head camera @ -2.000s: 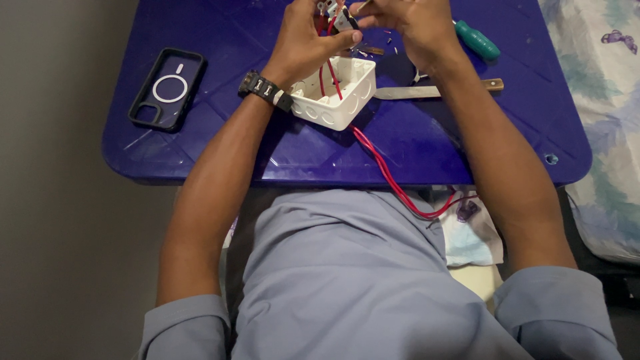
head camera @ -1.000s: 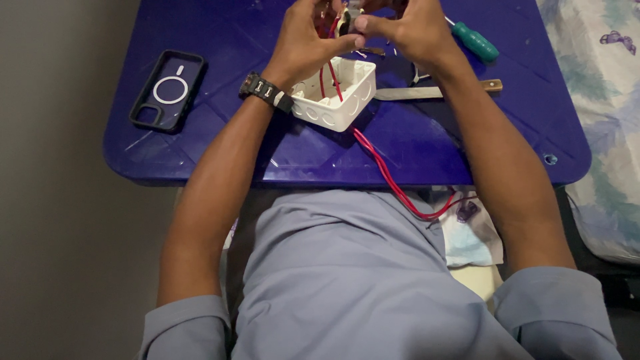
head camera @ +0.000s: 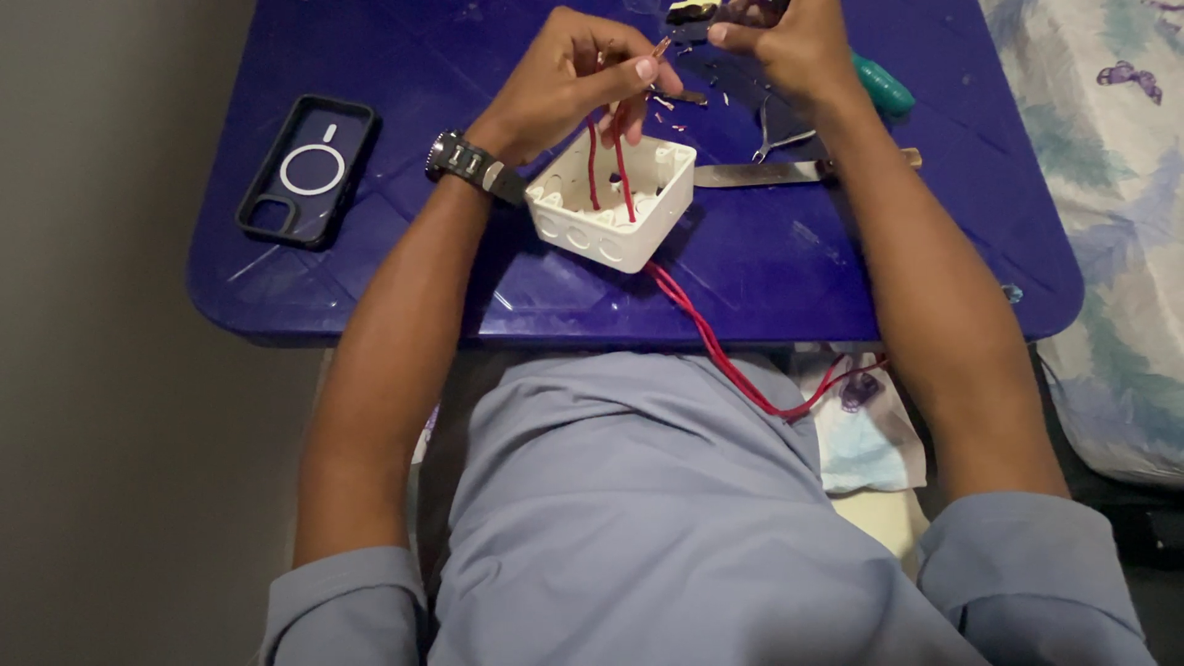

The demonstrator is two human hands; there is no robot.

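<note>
My left hand [head camera: 592,79] pinches a red electrical wire near its bare copper end [head camera: 661,48], between thumb and forefinger. Two red wires [head camera: 624,176] rise under that hand out of a white plastic junction box [head camera: 620,208], which sits near the table's front edge. Their lengths run out below the box and hang over the edge. At the top of the view, up and to the right of the box, is my right hand [head camera: 786,46]; its fingers are partly cut off by the frame and dark, so its hold is unclear. A small black and pale part [head camera: 692,11] lies beside it.
A knife [head camera: 768,174] lies right of the box, partly under my right forearm. Near it are small metal pliers or a similar tool [head camera: 766,139], a green-handled tool [head camera: 883,85] and wire scraps [head camera: 671,116]. A phone case [head camera: 310,176] lies at left on the blue table [head camera: 416,310].
My hands were close together around a small part with the red wires. Now they are apart, the right one further right, and the bare copper end shows at my left fingertips.
</note>
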